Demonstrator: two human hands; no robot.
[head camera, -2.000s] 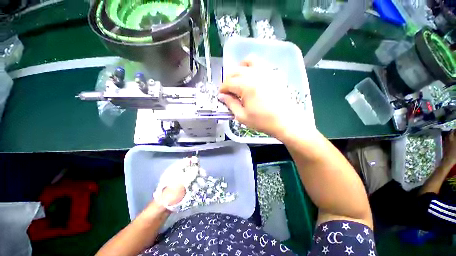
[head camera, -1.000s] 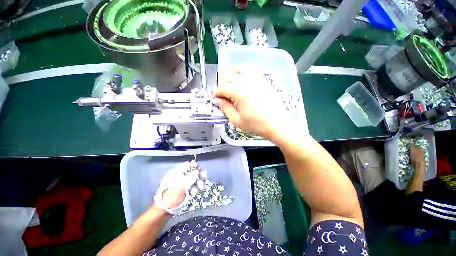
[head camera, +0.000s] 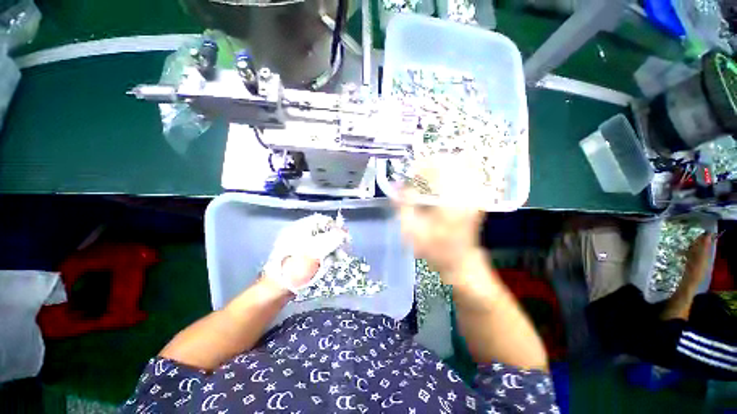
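Note:
My left hand (head camera: 303, 249), in a white glove, is over the lap tray (head camera: 228, 267) with small silvery-white workpieces at its fingertips. More workpieces (head camera: 346, 279) lie heaped in the tray beside it. My right hand (head camera: 443, 218) is bare and strongly blurred, over the front edge of the whitish bench bin (head camera: 519, 121); whether it holds anything cannot be told. The bin holds many small white and green pieces. The silver assembly head (head camera: 307, 105) lies left of the bin, with no hand at its right end.
The steel bowl feeder (head camera: 279, 36) stands behind the head. A side bin of small parts (head camera: 432, 299) is right of the lap tray. A clear plastic box (head camera: 616, 154) is on the bench at right. Another person's arm (head camera: 689, 279) reaches into a tub at far right.
My right hand has left the right end of the assembly head and moved down and right to the bin's front edge. My left hand stays over the lap tray. The view has shifted.

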